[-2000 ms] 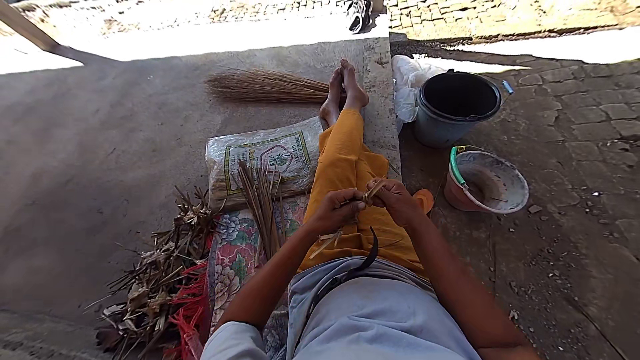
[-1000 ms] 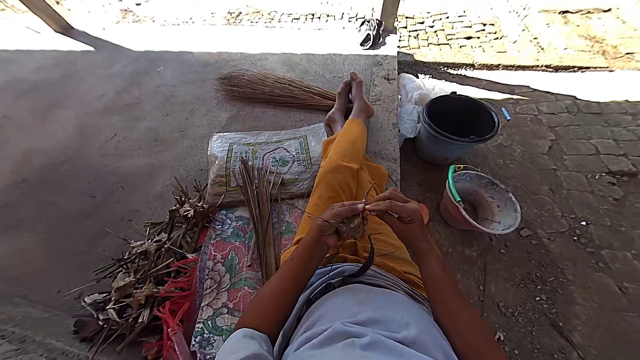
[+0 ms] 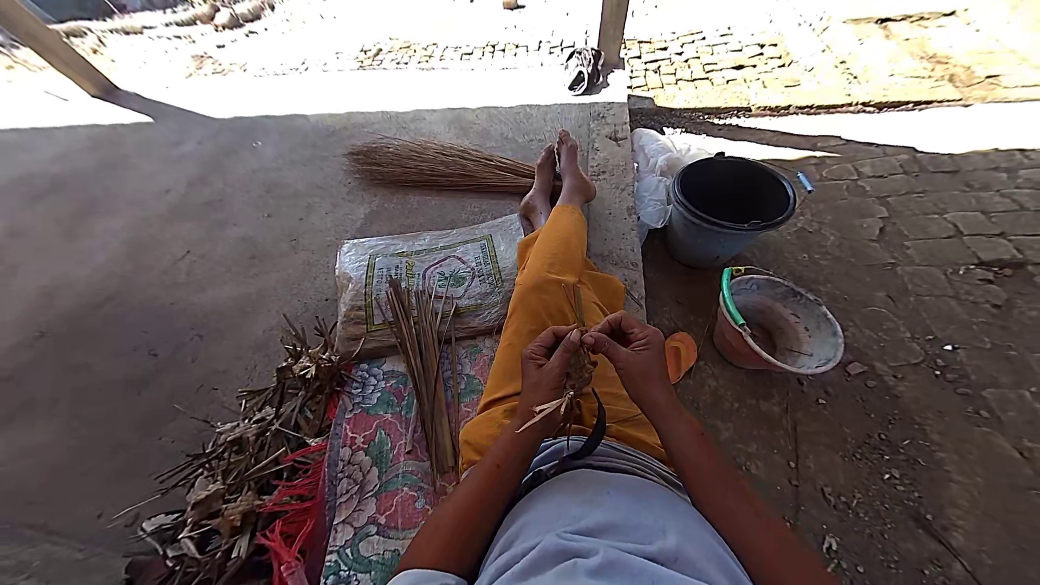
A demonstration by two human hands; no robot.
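My left hand [image 3: 550, 367] and my right hand [image 3: 634, 351] meet above my lap, thumbs and fingertips pinched close together. Between them is a small bundle of dry plant strips [image 3: 578, 375], with thin ends standing up and pale ends hanging down. Just below it a dark curved blade [image 3: 597, 426] lies at my waist. A bunch of long dry strips [image 3: 426, 374] rests to the left of my legs, on the floral cloth [image 3: 378, 479] and partly over a printed woven sack [image 3: 439, 280].
A stick broom [image 3: 439, 165] lies by my feet. Dry leaf scraps [image 3: 252, 455] and red fringe [image 3: 296, 500] are at the left. Right of the concrete ledge stand a dark bucket [image 3: 731, 203], a worn bucket with a green handle grip [image 3: 780, 325] and an orange sandal [image 3: 681, 356].
My hands have stayed together over my lap while the strips between them have turned, with thin ends now pointing up. The bunch, sack and buckets have not moved.
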